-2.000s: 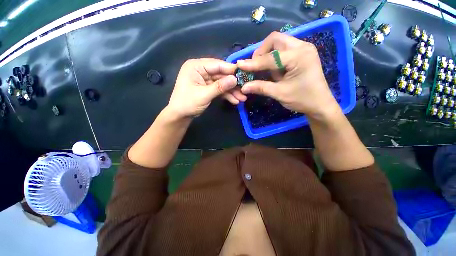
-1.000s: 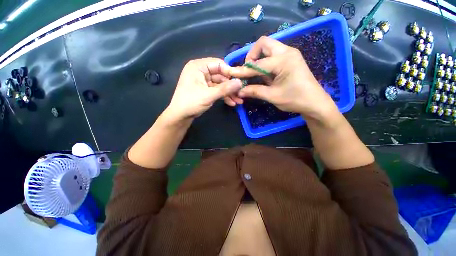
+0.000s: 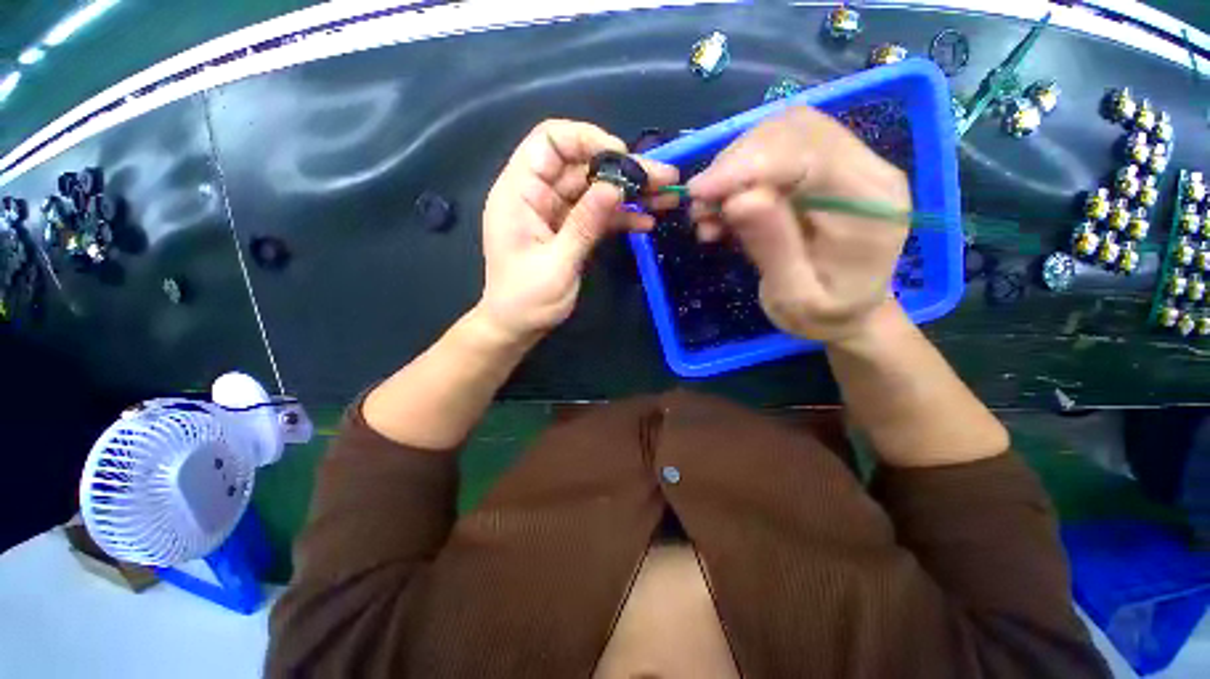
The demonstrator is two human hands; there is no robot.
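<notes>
My left hand [image 3: 547, 232] holds a round black housing [image 3: 618, 173] between thumb and fingers, left of the blue tray's upper left corner. My right hand [image 3: 812, 226] holds a thin green strip [image 3: 856, 207]. The strip's tip points left at the housing; whether it touches cannot be told. The strip's right end is blurred. The blue plastic tray [image 3: 733, 358] lies under my right hand and holds many small black parts [image 3: 710, 299]. The inside of the housing is too small to make out.
Black housings lie at far left [image 3: 90, 212] and on the mat [image 3: 434, 210]. Metal-topped components [image 3: 1115, 219] and a PCB panel [image 3: 1185, 252] are at right. Loose green strips [image 3: 1005, 73] lie behind the tray. A white fan [image 3: 166, 480] stands at lower left. A white-edged belt [image 3: 332, 37] runs behind.
My hands have moved apart a little. The black housing now shows in my left hand, turned up. The green strip, earlier raised across my right fingers, now points left at the housing. The view has shifted slightly.
</notes>
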